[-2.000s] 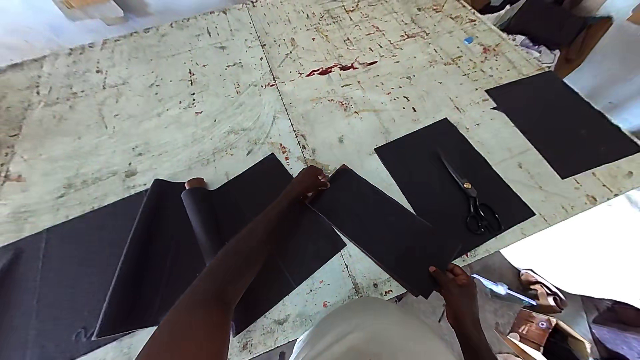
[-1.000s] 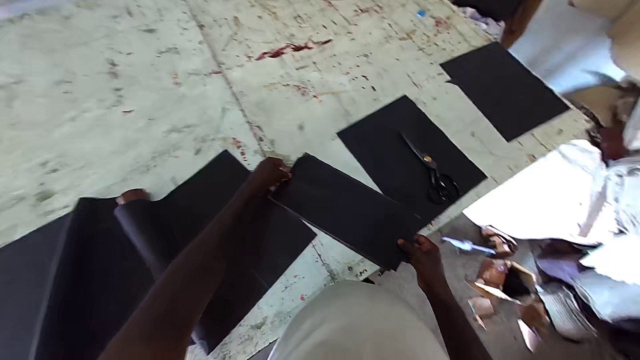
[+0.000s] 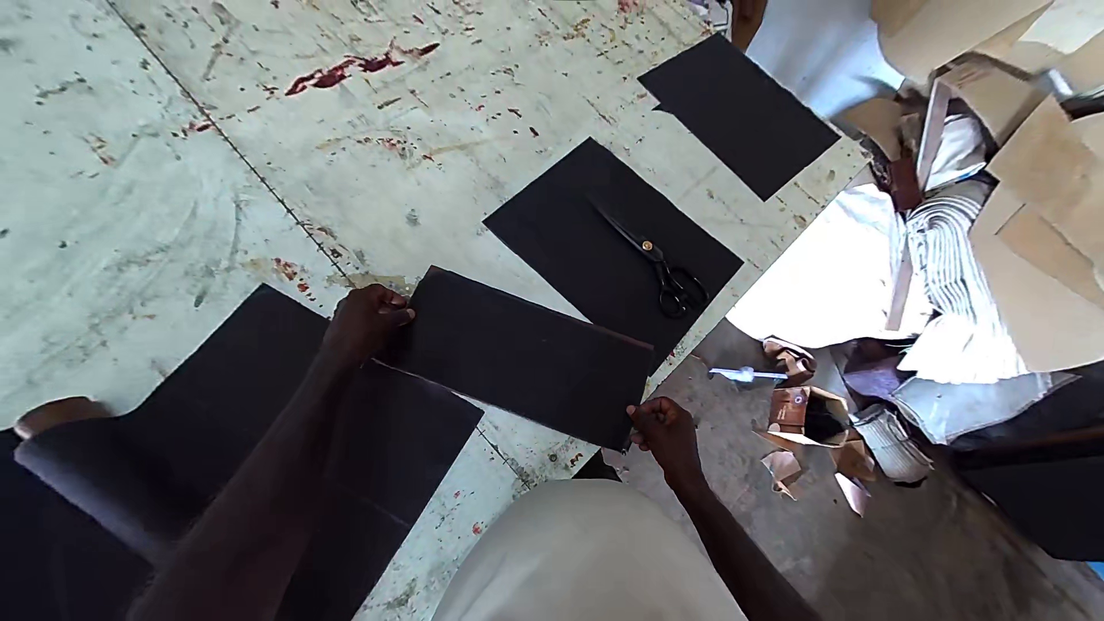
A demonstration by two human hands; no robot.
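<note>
A rectangular black sheet (image 3: pixel 526 358) stretches between my two hands over the table's near edge. My left hand (image 3: pixel 371 321) pinches its left end, and my right hand (image 3: pixel 666 434) grips the lower right corner. Black-handled shears (image 3: pixel 649 248) lie closed on a second black piece (image 3: pixel 569 216) just beyond. Under my left forearm spreads a larger black sheet (image 3: pixel 405 448), part of a roll around a brown core (image 3: pixel 65 414) at the lower left. Whether the held piece is one layer or more, I cannot tell.
Another black piece (image 3: pixel 742 112) lies at the far right of the stained, pale worktable (image 3: pixel 414 190). Beyond the right edge are cut brown cardboard (image 3: pixel 1044 285), a pile of folded white material (image 3: pixel 957 276) and a small open box (image 3: pixel 806 414) on the floor.
The view has shifted to the right, showing more of the floor and cardboard. Both hands keep hold of the same black piece.
</note>
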